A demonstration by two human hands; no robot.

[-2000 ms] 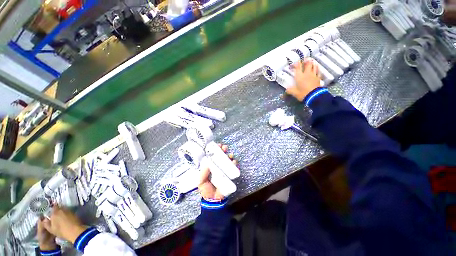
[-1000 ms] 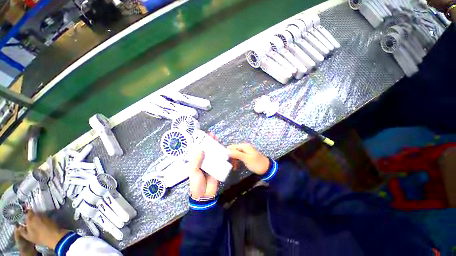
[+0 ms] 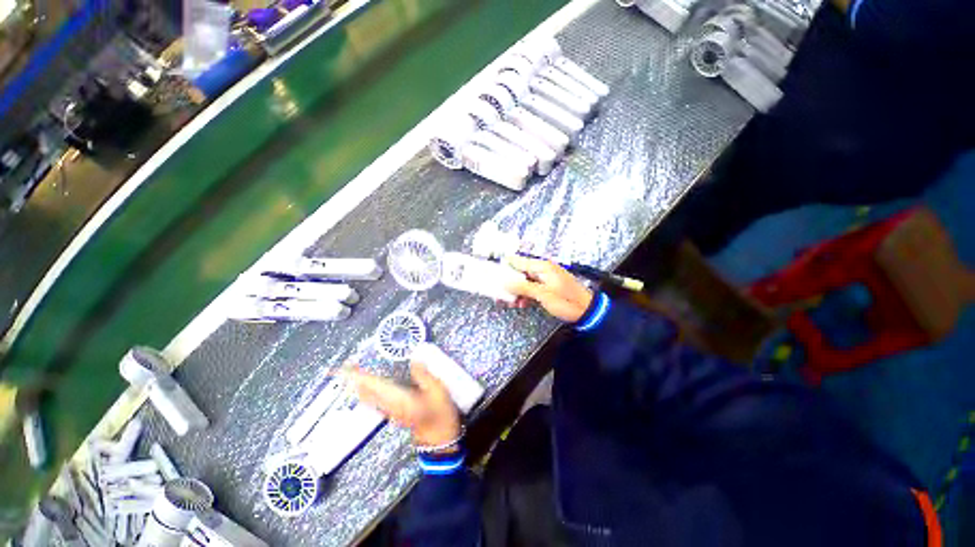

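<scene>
My right hand (image 3: 551, 288) grips the handle end of a white handheld fan (image 3: 481, 277); its round slotted head points left. My left hand (image 3: 412, 406) is low over the mat with fingers stretched out and apart. A second fan (image 3: 401, 335) lies at its back edge, its handle (image 3: 449, 376) to the right of the thumb; whether the hand touches it is unclear. A third fan with a dark-blue centre (image 3: 291, 486) and a narrow white strip (image 3: 315, 412) lie left of my left hand. The bubble wrap mat (image 3: 369, 470) is underneath.
A dark stick (image 3: 599, 275) with a white lumpy tip lies behind my right hand. A fan row (image 3: 513, 123), a small white group (image 3: 294, 295) and a lone fan (image 3: 166, 390) lie near the green conveyor (image 3: 246, 160). Loose parts are lower left, a red stool (image 3: 909, 278) right.
The two fans held together at my left hand are now apart: one is in my right hand, out to the right. My left hand has opened. The camera view has shifted.
</scene>
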